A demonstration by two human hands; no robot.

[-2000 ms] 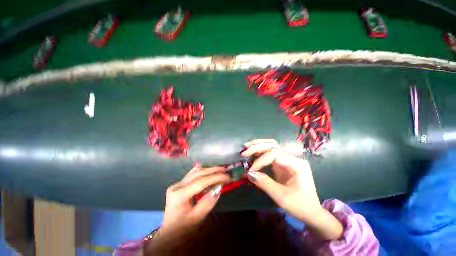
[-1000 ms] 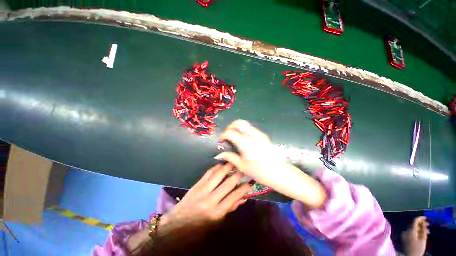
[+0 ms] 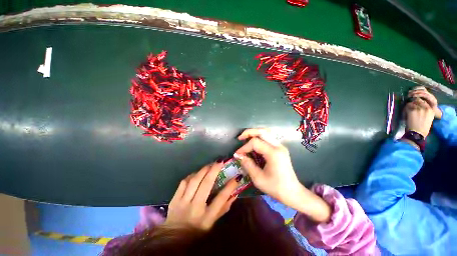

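A red-rimmed phone housing (image 3: 231, 173) with a green and silver board is tilted near the bench's front edge. My left hand (image 3: 201, 194) is shut on its left and lower sides. My right hand (image 3: 270, 162) is at its upper right end, thumb and index finger close together on the rim; whether a small part is between them cannot be told. The left pile of small red-and-black parts (image 3: 165, 97) lies on the bench beyond my left hand. The curved right pile (image 3: 304, 92) lies beyond my right hand.
A whitish worn ledge (image 3: 170, 22) separates the bench from the green belt, which carries housings (image 3: 363, 22). A white strip (image 3: 46, 62) lies at left. Pale tweezers (image 3: 390, 113) lie at right, beside a coworker's hands (image 3: 420, 114) and blue sleeves. A brown carton (image 3: 12, 227) stands lower left.
My right hand has moved from above my left hand to the housing's upper right end. The housing's board now shows. A coworker's hands and blue sleeves have come in at the right.
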